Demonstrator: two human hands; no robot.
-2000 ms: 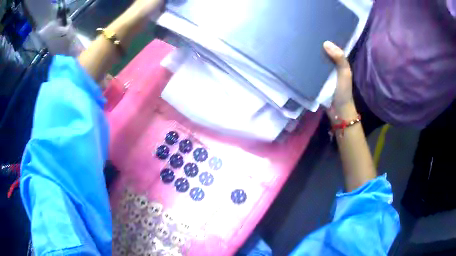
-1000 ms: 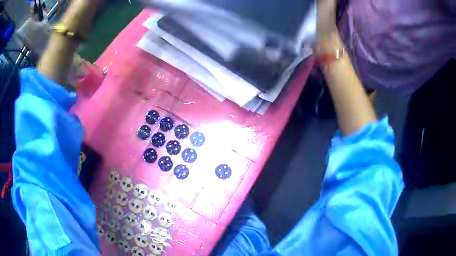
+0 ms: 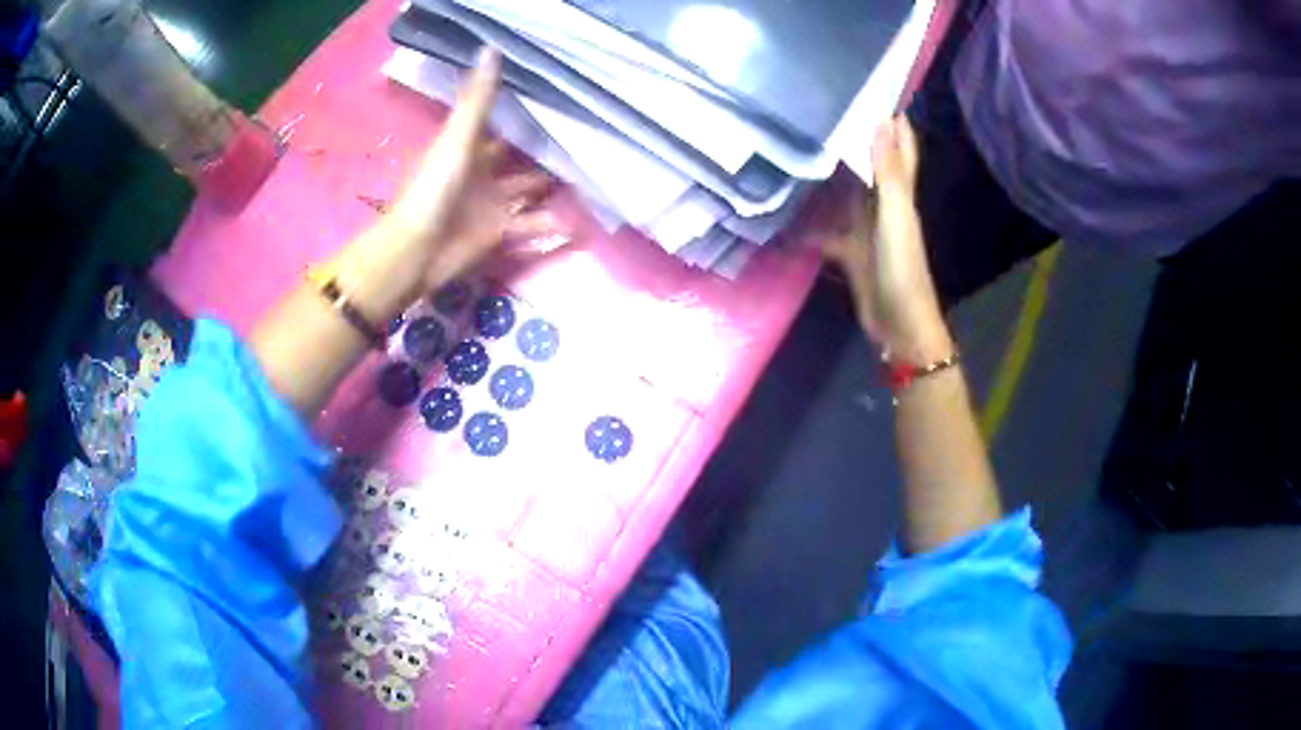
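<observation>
A stack of dark tablet back covers (image 3: 813, 72) with white interleaving sheets (image 3: 606, 200) lies at the far end of the pink mat, its edges uneven. My left hand (image 3: 478, 207) is at the stack's near left side, fingers spread and holding nothing. My right hand (image 3: 892, 235) is upright at the stack's right corner, fingers extended; whether it touches the sheets is unclear. Black camera lens covers (image 3: 467, 362) lie in rows on the mat, some partly behind my left hand, and a single one (image 3: 608, 438) lies apart to the right.
Pale round pieces (image 3: 407, 656) lie in a grid at the mat's near left. Clear bags with pale pieces (image 3: 107, 414) are left of the mat. A whitish object (image 3: 136, 79) with a red end is at the upper left. A person's purple clothing (image 3: 1127, 129) is at the upper right.
The stack, held in both hands earlier, now lies on the mat. My left hand has come back toward the lens covers and is open. My right hand has moved down along the stack's corner.
</observation>
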